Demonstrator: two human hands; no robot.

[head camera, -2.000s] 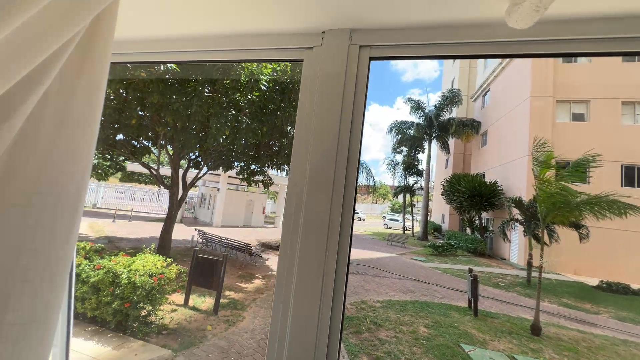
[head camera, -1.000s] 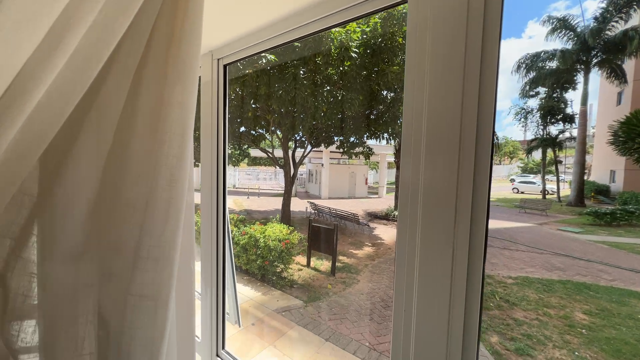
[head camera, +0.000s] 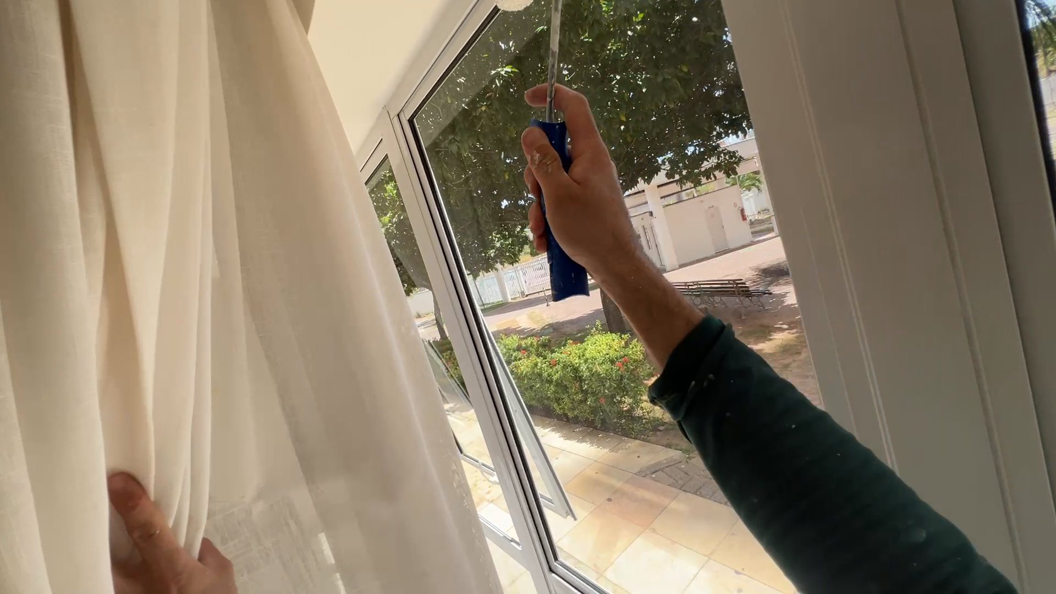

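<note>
My right hand (head camera: 577,181), raised in front of the window glass, is closed around the blue handle (head camera: 568,268) of a paint roller. Its metal rod (head camera: 554,49) runs up between thumb and forefinger, and part of a pale fuzzy roller cover (head camera: 513,3) shows at the top edge. At the lower left, my left hand (head camera: 161,544) grips folds of the cream curtain (head camera: 272,289); some of its fingers are hidden by the cloth.
A white window frame (head camera: 883,206) stands close on the right. Beside the curtain is another framed pane, with a tilted sash (head camera: 536,437) beyond the glass. A pale wall or ceiling surface (head camera: 375,49) lies above the frame. Outside are a tree, bushes and a bench.
Both hands have come into view, the right with the roller, the left on the curtain. The view has swung left toward the curtain.
</note>
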